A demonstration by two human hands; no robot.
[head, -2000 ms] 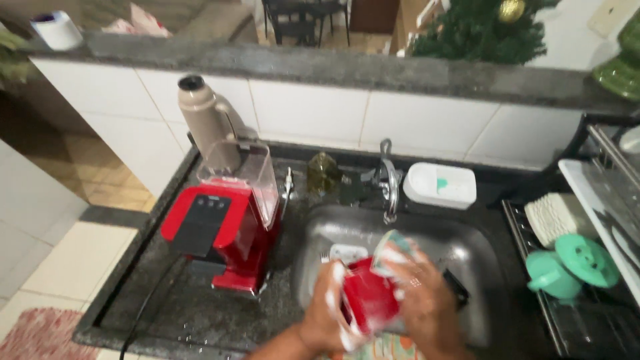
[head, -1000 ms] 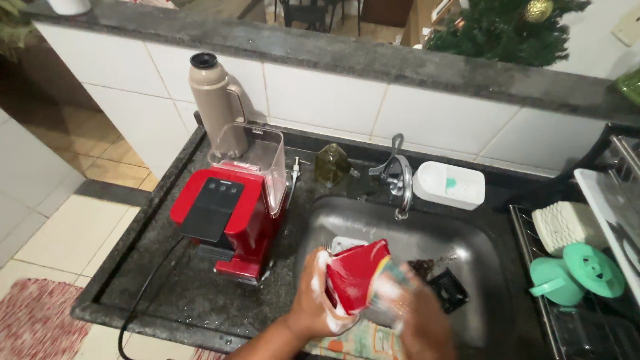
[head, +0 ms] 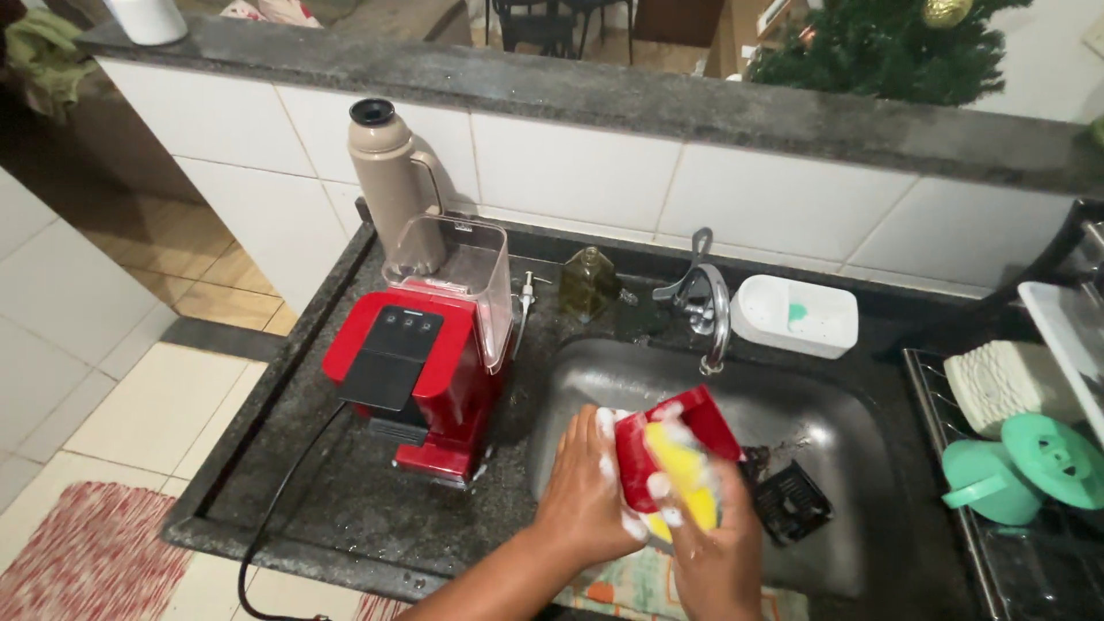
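Over the sink [head: 828, 379], my left hand [head: 591, 487] grips a red plastic container [head: 634, 457] coated in places with white suds. My right hand [head: 720, 535] holds a yellow sponge [head: 686, 470] pressed against the container; the sponge is partly blurred. Inside the sink, right of my hands, lies a black slotted tray [head: 793, 504] with dark residue beside it. A chrome faucet [head: 716, 310] arches above the sink's back edge. Left of the sink stands a red and black coffee machine [head: 444, 371] with a clear water tank [head: 492, 293].
A beige thermos [head: 388, 181], a green glass bottle [head: 588, 285] and a white soap holder [head: 798, 315] stand along the back. At right, a dish rack [head: 949, 483] holds a green plastic pitcher [head: 992, 479]. A black cord [head: 280, 496] hangs over the counter's front edge.
The red container has turned and tilted in my left hand. The sponge's yellow side now shows as my right hand moves it over the container.
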